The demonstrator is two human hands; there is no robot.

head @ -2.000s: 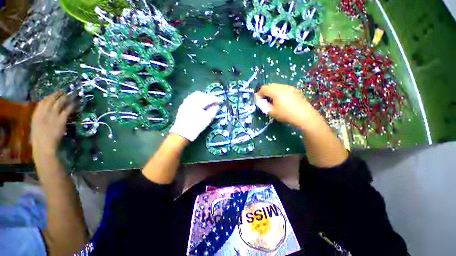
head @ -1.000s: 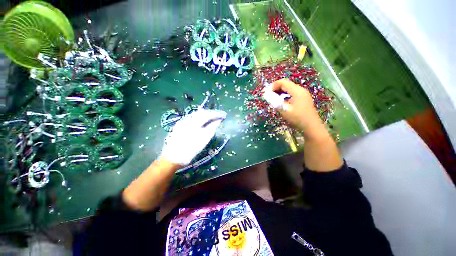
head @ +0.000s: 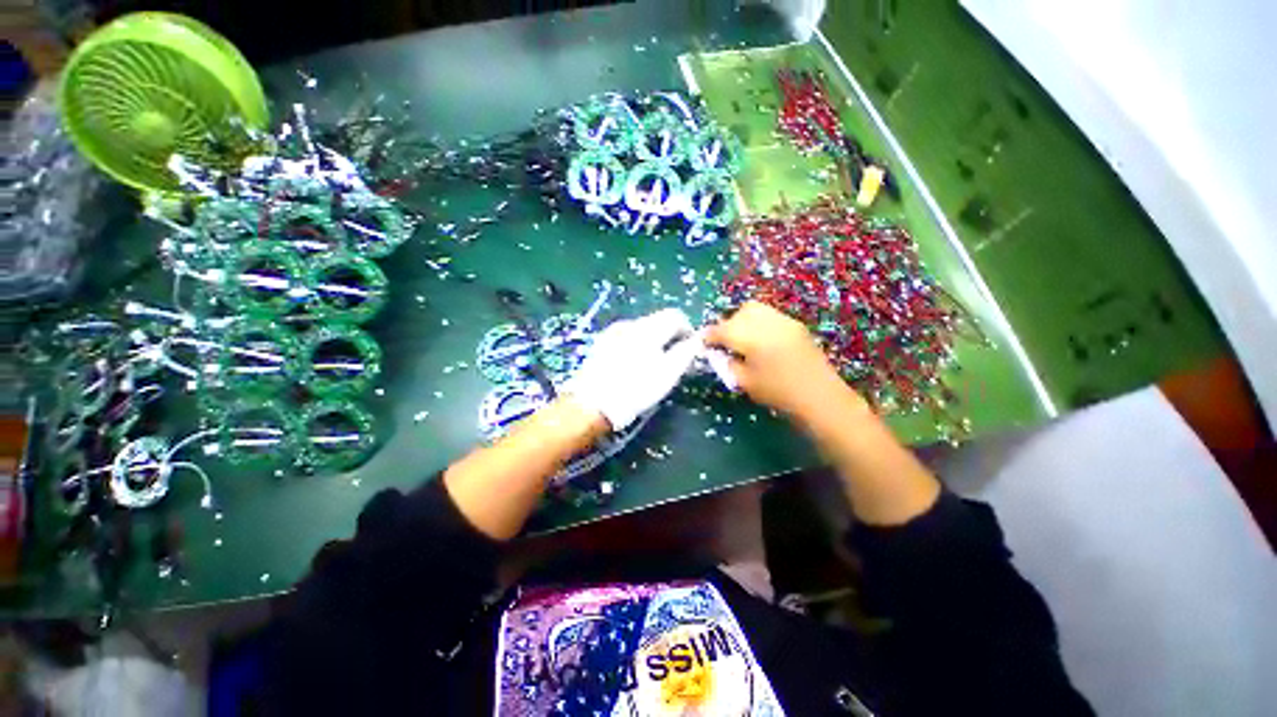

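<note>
My left hand (head: 630,370), in a white glove, is over the right part of a ring board panel (head: 510,353) in front of me. Its fingertips are pinched together and meet the fingertips of my right hand (head: 756,353), which has white wraps on some fingers. Something small and pale may be between the fingertips; it is too small to tell. The panel lies on the dark green mat, partly hidden by the left hand. A heap of red lead wires (head: 868,301) lies just right of my right hand.
Stacked ring assemblies (head: 287,357) lie at the left, with darker tangled ones beyond them. A second ring group (head: 654,161) lies at the back. A lime green basket (head: 161,98) stands back left. A small red wire bunch (head: 810,109) and a yellow-and-black item (head: 870,184) lie back right.
The view has swung right. My right hand went from the panel to the red heap and then back to my left hand. My left hand moved off part of the panel toward it.
</note>
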